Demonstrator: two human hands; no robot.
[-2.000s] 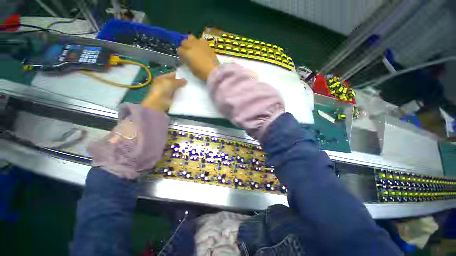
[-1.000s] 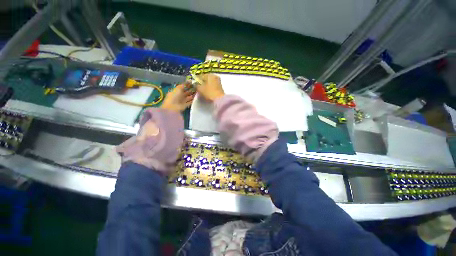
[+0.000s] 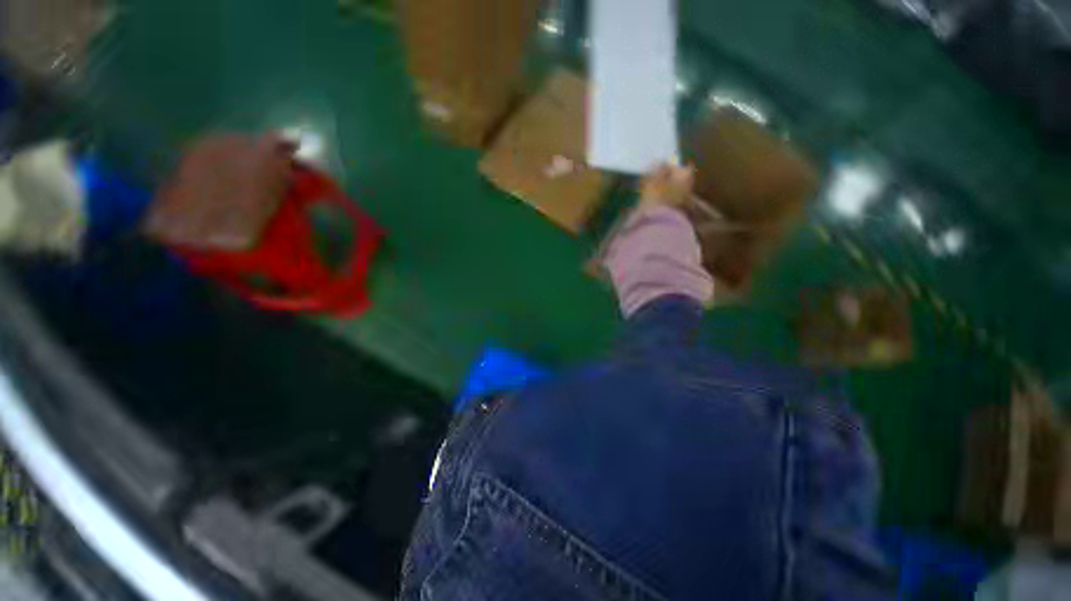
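My right hand (image 3: 666, 188), blurred and small, is at the upper middle. It grips the near end of a long white sheet or board (image 3: 633, 88). The far end of the sheet is cut off by the top edge. A pink cuff and dark blue sleeve lie behind the hand. My left hand is out of the picture.
Open brown cardboard boxes (image 3: 752, 194) stand on the green floor (image 3: 446, 276) around and below the hand. A red basket (image 3: 282, 264) with a brownish thing on it is at left. The pale metal rail (image 3: 88, 505) curves at lower left.
The view has swung from the conveyor and bench to the floor. Both hands were at the white board by the yellow parts; now only my right hand shows, holding a white sheet out over the boxes.
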